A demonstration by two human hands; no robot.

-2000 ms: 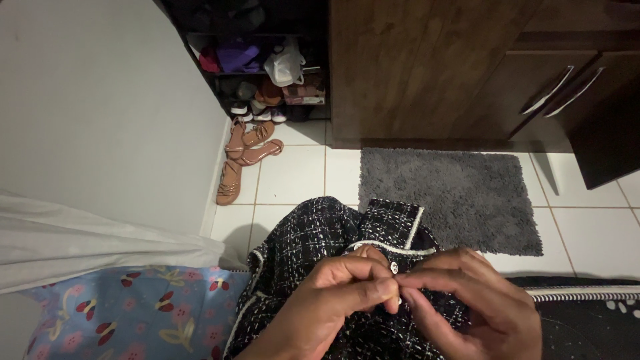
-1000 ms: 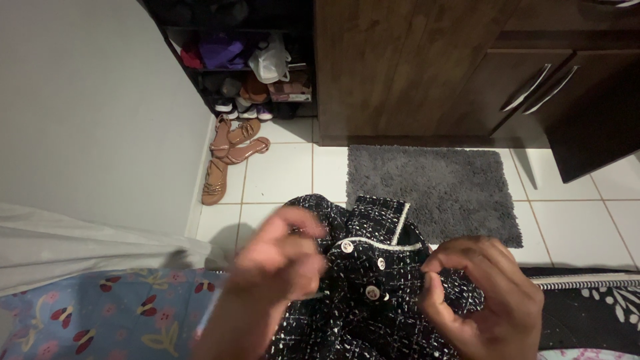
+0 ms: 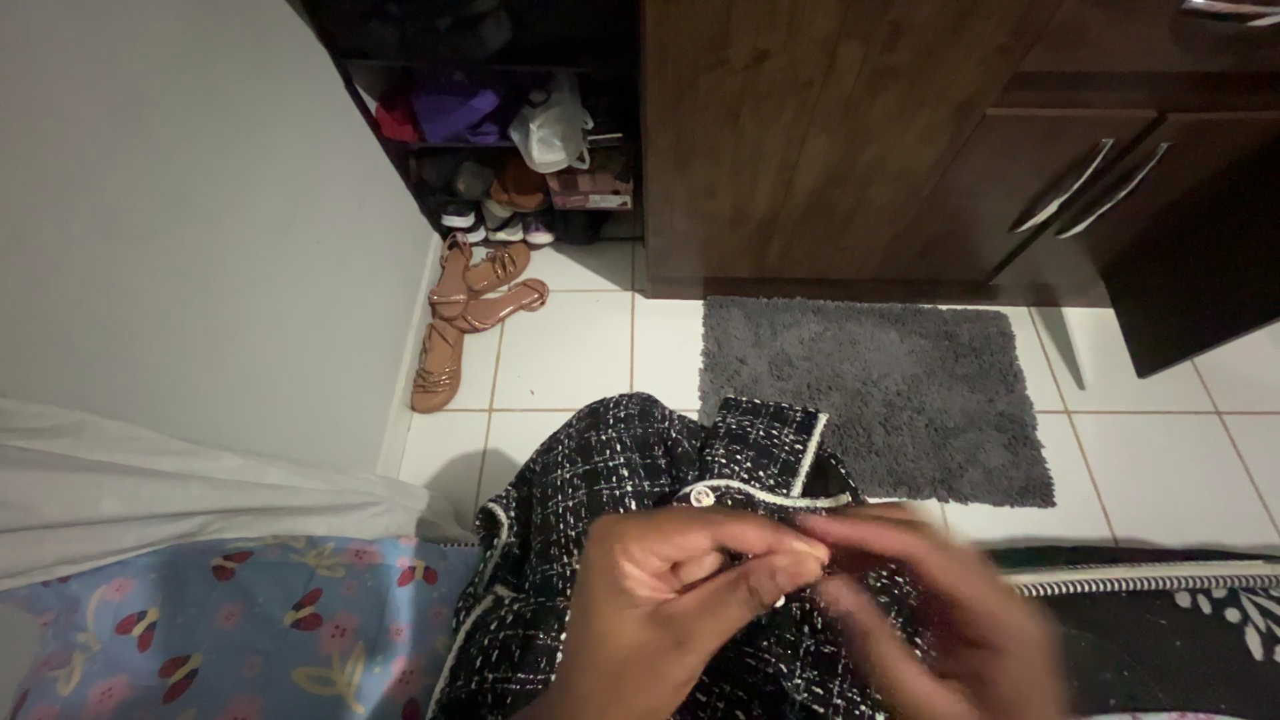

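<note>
A black-and-white tweed garment [image 3: 600, 480] with white trim lies below and around my hands. One round button [image 3: 702, 496] shows on its trimmed edge, just above my left hand [image 3: 700, 590]. The thumb and index finger of my left hand are pinched together over the garment; whether something very small is between them cannot be made out. My right hand [image 3: 930, 610] is blurred, its fingertips close to the left fingertips, thumb and index finger a little apart. A small white spot shows under the left thumb. The hands hide the middle of the garment.
Beneath the garment lies blue floral fabric [image 3: 240, 620], with white cloth [image 3: 180, 490] by the wall. Brown sandals [image 3: 435, 370] and a grey shaggy rug [image 3: 870, 400] are on the tiled floor. Beyond stand a shoe rack [image 3: 395, 150] and a dark wooden cabinet [image 3: 820, 150], one door ajar.
My hands were apart a second ago, with several buttons showing between them. They have come together over the garment and cover most of those buttons.
</note>
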